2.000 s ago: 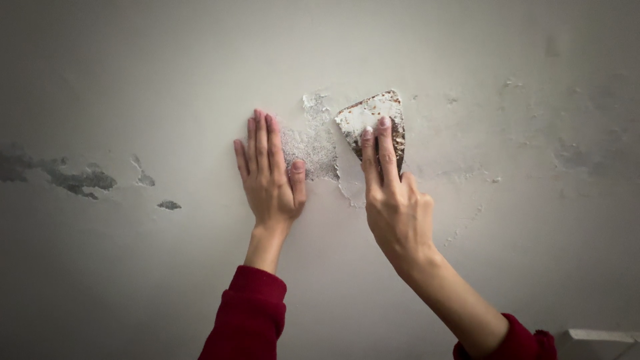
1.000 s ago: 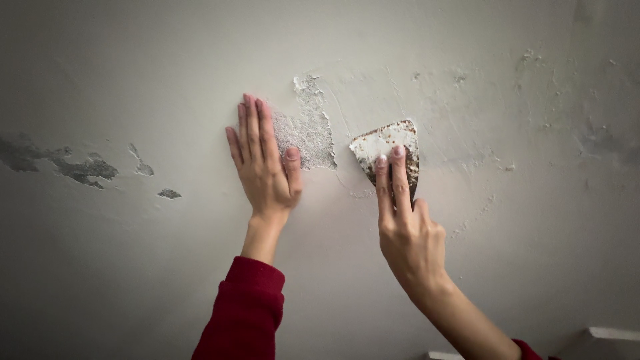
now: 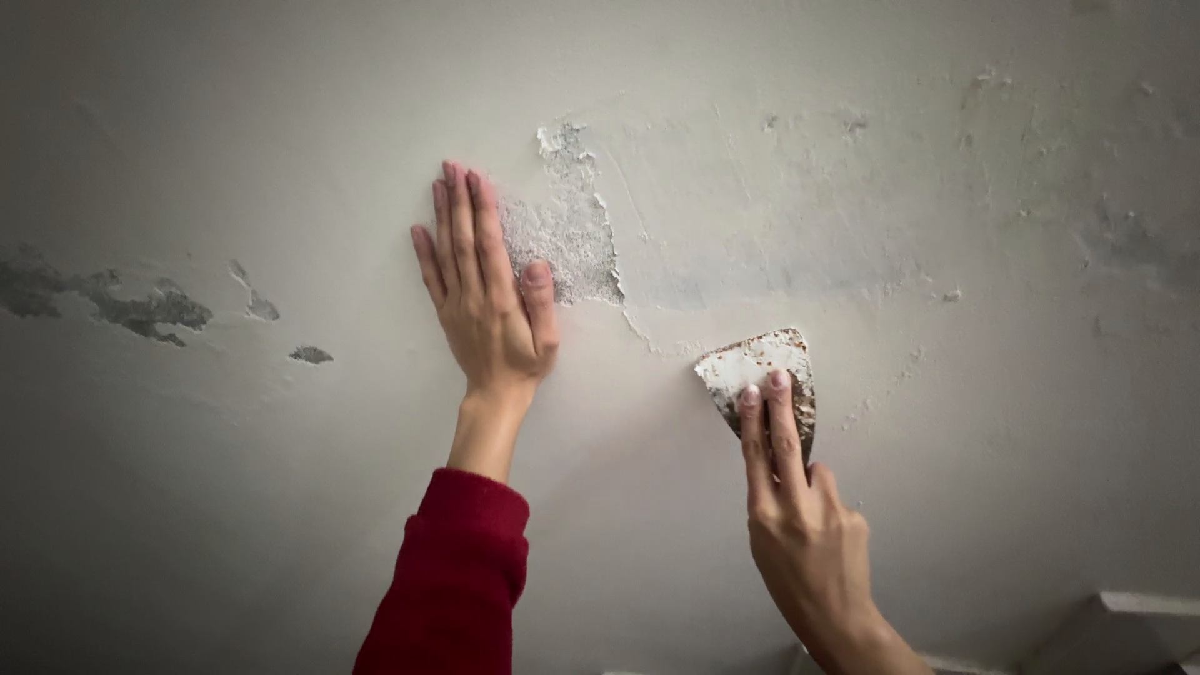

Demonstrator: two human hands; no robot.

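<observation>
My left hand (image 3: pixel 492 291) lies flat on the pale plastered wall (image 3: pixel 609 469), fingers extended and holding nothing. Beside its fingers and thumb is a rough bare patch (image 3: pixel 572 234) with a ragged paint edge on its right. My right hand (image 3: pixel 806 506) grips a rusty putty knife (image 3: pixel 755 361), two fingers laid along its blade. White compound coats much of the blade, and the handle is hidden in the hand. The blade is at the wall, below and to the right of the rough patch, just under a faint smoothed area (image 3: pixel 741 234).
Dark peeled spots (image 3: pixel 150 305) mark the wall at the left, with a small chip (image 3: pixel 310 354) nearer my left hand. Bumps and a dark stain (image 3: pixel 1134 239) show at the right. A pale ledge-like edge (image 3: pixel 1148 603) juts in at the lower right.
My right hand has carried the putty knife down and to the right, away from the rough patch. Smeared material shows to the right of the patch. My left hand stays against the wall.
</observation>
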